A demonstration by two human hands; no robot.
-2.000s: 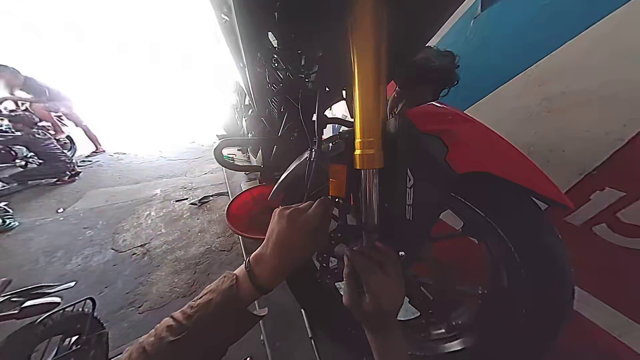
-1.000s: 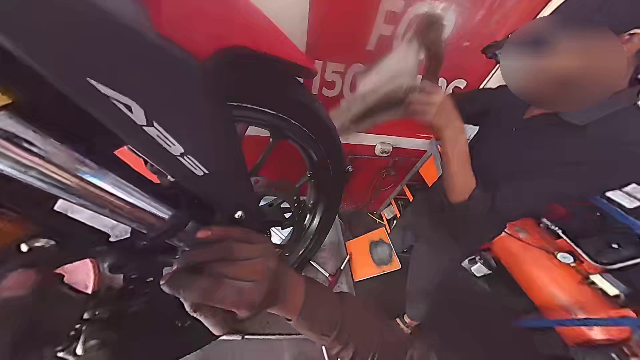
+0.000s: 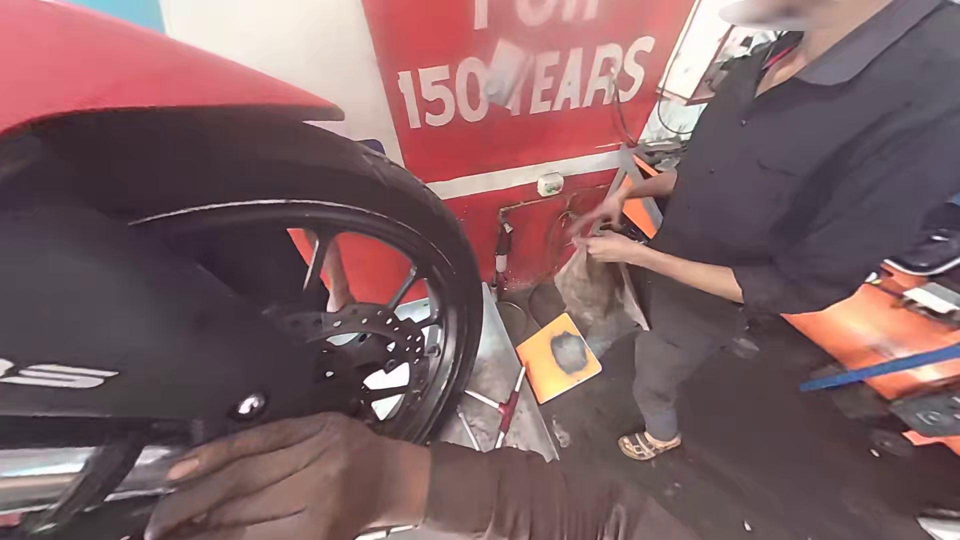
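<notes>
My right hand reaches in from the lower right, back uppermost and fingers bent, with its fingertips beside the chrome fork tube of a motorcycle. The underside of the hand is hidden, so whether it grips anything does not show. Just above it are a round bolt head and the black fork cover, which bears pale lettering. Beyond stand the front wheel's black tyre and the drilled brake disc, under a red front fender. My left hand is out of view.
A T-handle wrench lies on a metal plate beside an orange-yellow panel. At the right stands a person in dark clothes, both hands at a dull cloth or sack. Orange motorcycle bodywork is behind them.
The view has swung far to the right. My left hand, seen two seconds ago, has left the view. The other person's hands, one raised with a cloth a second ago, are now lower and together.
</notes>
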